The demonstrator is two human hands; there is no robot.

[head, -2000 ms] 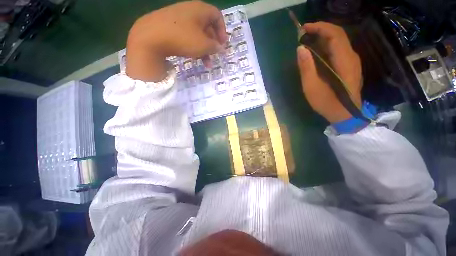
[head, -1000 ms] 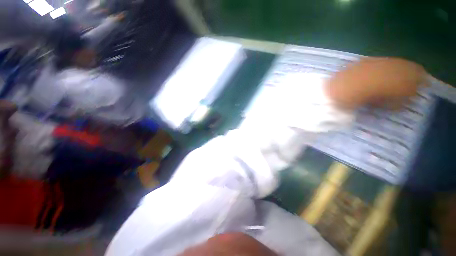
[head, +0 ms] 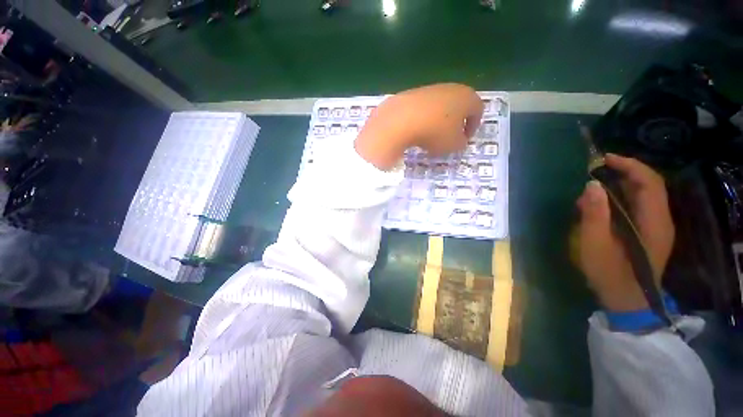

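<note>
My left hand [head: 424,122] is over the white blister tray [head: 402,213], its fingers curled down at the upper right pockets. The fingertips are mostly hidden behind the hand, so I cannot tell if they hold a part. Many tray pockets hold small pale parts; some lower ones look unfilled. My right hand [head: 623,228] holds the soldering iron [head: 593,153] like a pen, its tip up and away from the work, right of the tray. The brown work pad [head: 464,308] lies below the tray under two cream tape strips [head: 499,305].
A stack of white trays [head: 183,191] stands at the left with a solder spool [head: 208,241] beside it. A black bulky object [head: 664,126] is at the upper right. A pale rail [head: 554,102] runs behind the tray. Red trays [head: 41,370] show at the lower left.
The view swung left and came back. Since the first frame, the left hand has stayed over the tray, now nearer its upper right. The right hand, out of view one second ago, shows again with the iron.
</note>
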